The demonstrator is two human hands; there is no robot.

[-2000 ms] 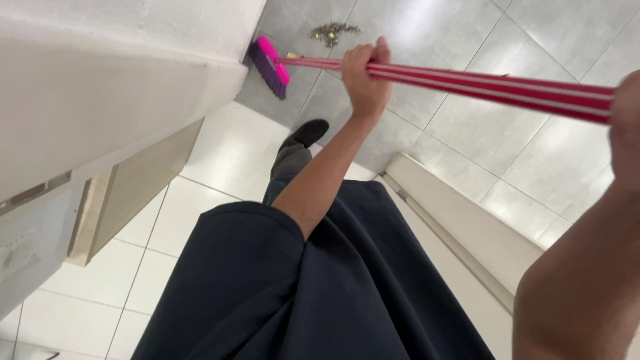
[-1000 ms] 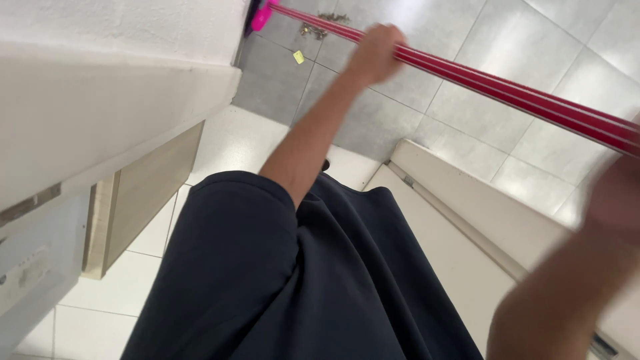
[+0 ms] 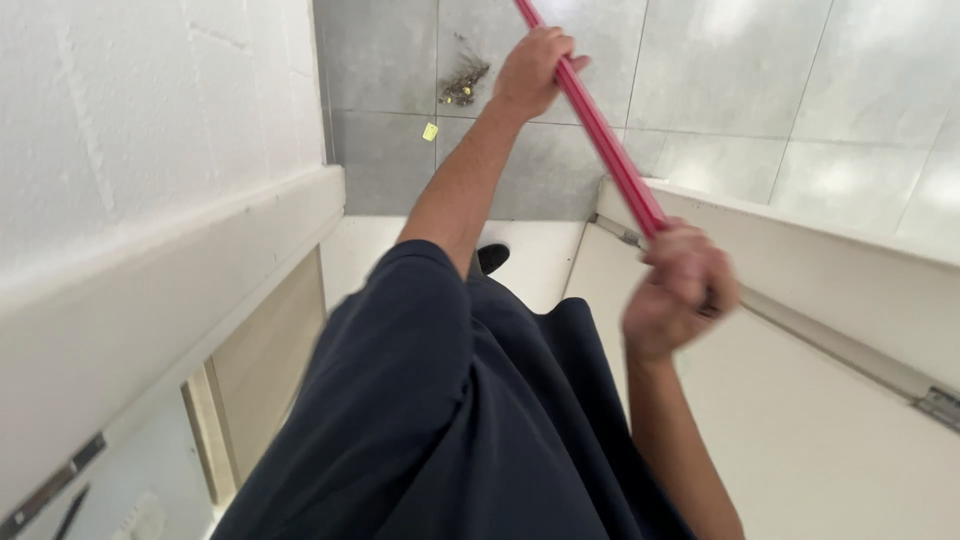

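Observation:
My left hand is closed around the upper-frame part of a red broom handle with pale stripes. My right hand, somewhat blurred, grips the handle's near end. The handle slants from the top edge down to the right; the broom head is out of view. Left of my left hand, a small pile of dark debris with yellow bits lies on the grey tiles. A separate yellow scrap lies just below the pile, near a tile joint.
A white wall stands at the left. An open door with metal hinges and its white frame are at the right. A dark shoe rests on the white floor near the grey tiles' edge.
The broom handle has swung to a steeper slant, and its pink and purple head has left the view. My right hand has moved inward from the right edge. The yellow scrap shows since the middle frame.

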